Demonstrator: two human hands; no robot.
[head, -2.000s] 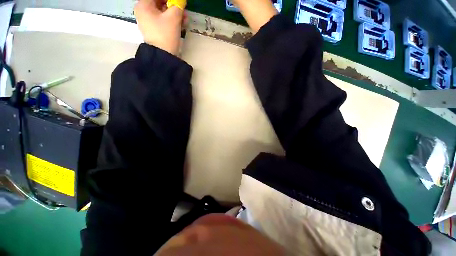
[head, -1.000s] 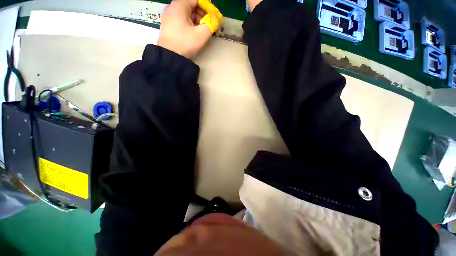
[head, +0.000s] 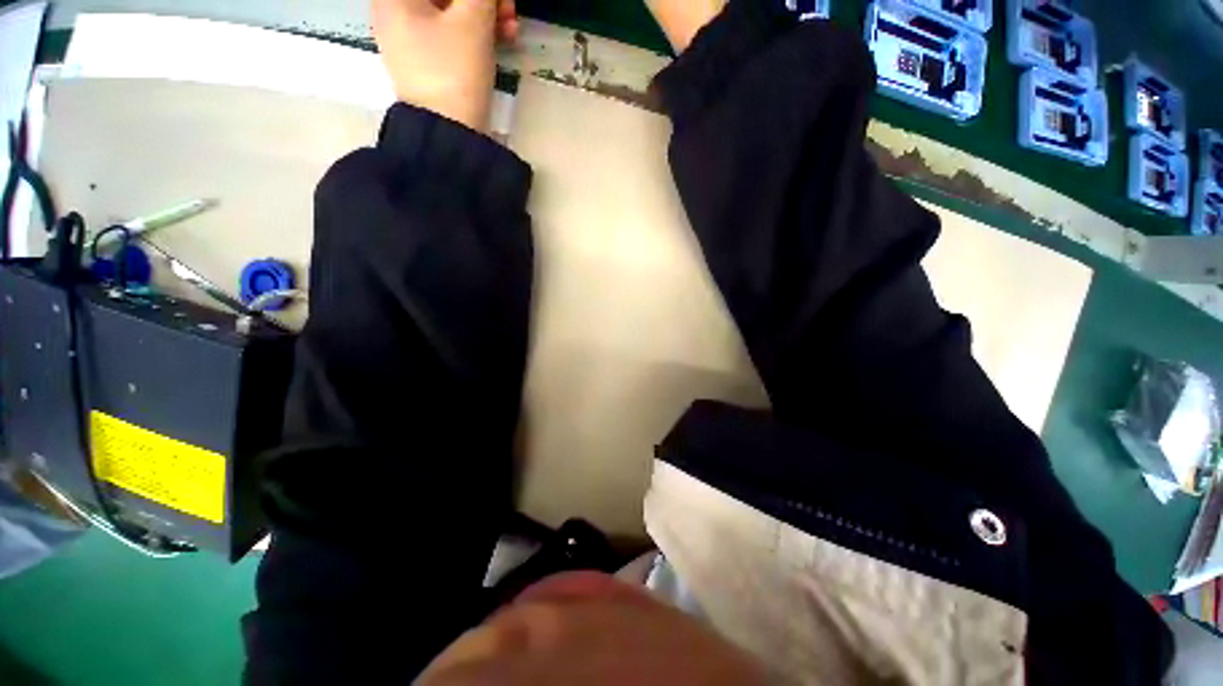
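Observation:
My left hand point(head: 443, 51) is at the top edge of the picture, over the near edge of the conveyor. Its fingers are mostly cut off, so what it holds does not show. Only the wrist and a small part of my right hand point(head: 687, 19) show at the top edge; its fingers are out of the picture. Light-blue plastic cases point(head: 925, 56) with black and silver parts inside lie on the dark green belt at the upper right. Part of one more case point(head: 809, 7) shows just right of my right wrist.
A beige sheet point(head: 604, 268) covers the bench. At left are a black metal box point(head: 161, 402) with a yellow label, dark pliers point(head: 30, 181), a pale green pen-like tool point(head: 168, 215) and a blue round piece point(head: 266, 282). A clear bag point(head: 1170, 422) lies at right.
My left hand has moved up and left from one second ago, and its yellow finger cots no longer show. Slightly more of my right hand shows. The view has shifted slightly.

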